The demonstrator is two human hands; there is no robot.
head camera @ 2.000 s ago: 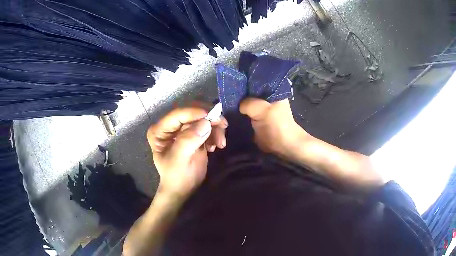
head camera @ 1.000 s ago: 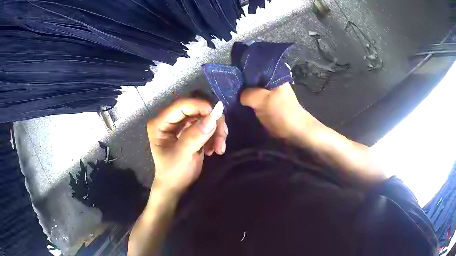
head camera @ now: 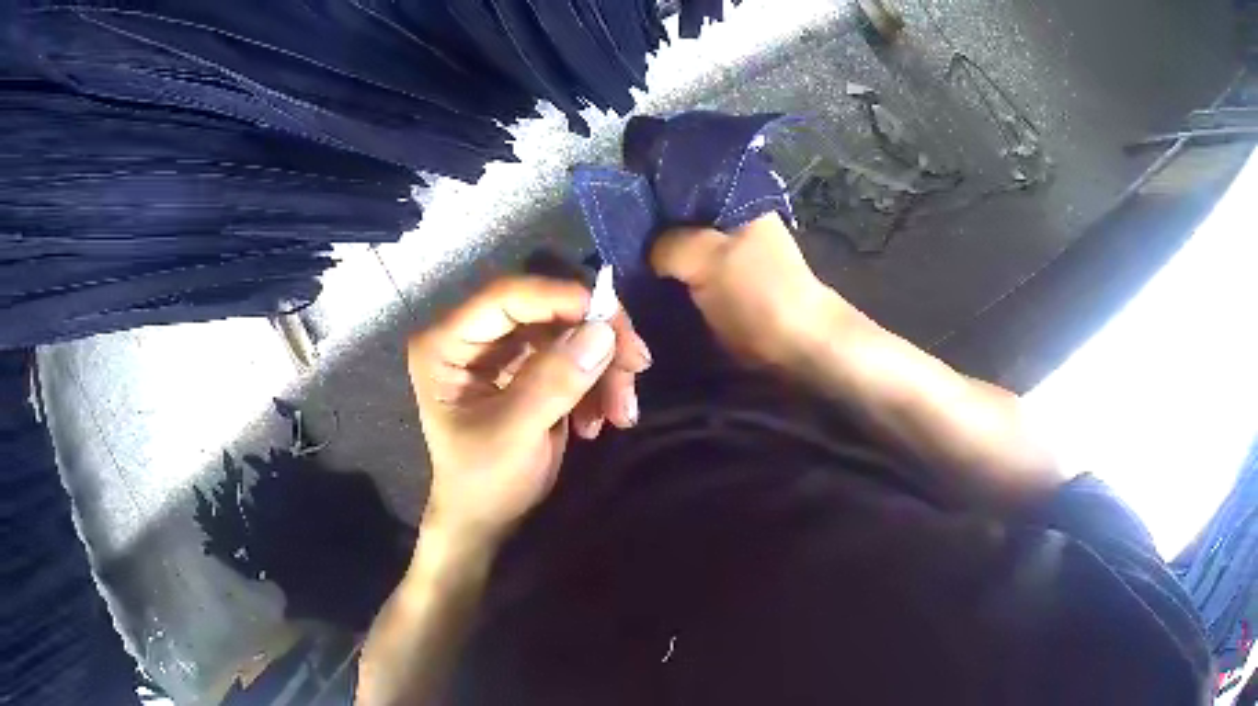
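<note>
My right hand [head camera: 717,269] holds a bundle of folded navy denim waistband strips [head camera: 706,166], with pale stitch lines along the edges. One pointed strip end [head camera: 615,214] sticks out on the bundle's left side. My left hand [head camera: 517,366] pinches a small white tag [head camera: 603,294] between thumb and forefinger, close below that pointed end. Whether the tag touches the strip cannot be told. The lower part of the bundle is hidden against the dark clothing.
Many navy strips [head camera: 248,152] hang at the upper left, with ragged ends over the speckled grey floor [head camera: 373,297]. Dark scraps [head camera: 883,173] lie on the floor at the upper right. A bright white surface [head camera: 1173,414] is at the right. More strips show at the left edge.
The held bundle has shifted slightly left and its folds have changed shape. My left thumb and the tag have moved a little, and the tag now points more upright.
</note>
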